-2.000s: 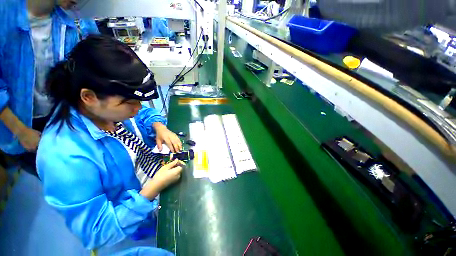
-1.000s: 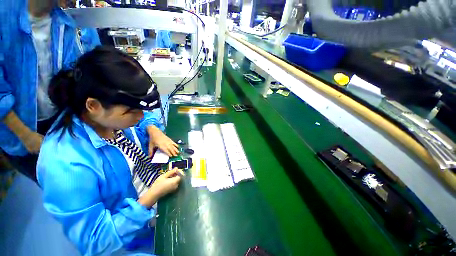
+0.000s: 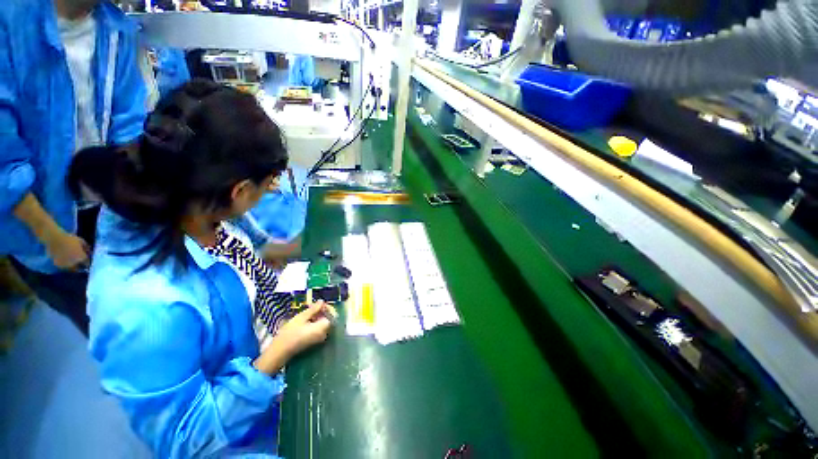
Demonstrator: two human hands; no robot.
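Note:
Neither of my hands is in the picture. A seated neighbour in a blue smock is at the left, with one hand by a small dark part (image 3: 334,294) on the dark green bench (image 3: 386,394). A small green board (image 3: 319,273) lies just beyond that part. Long whitish strips (image 3: 393,280) lie beside them, with a yellow sheet (image 3: 362,305) at their near left. A small piece of a dark, red-edged housing (image 3: 457,452) shows at the bottom edge, mostly cut off.
The brighter green belt (image 3: 556,368) runs beside the bench. A long black tray (image 3: 639,309) with silver-white pieces lies beyond it. A white-edged shelf (image 3: 574,184) holds a blue bin (image 3: 570,95). A grey ribbed duct (image 3: 700,58) hangs at upper right. Another person (image 3: 67,116) stands at left.
The neighbour's head has turned away to the far side, and their far hand has left the parts. The red-edged housing shows less at the bottom edge as the view shifted slightly.

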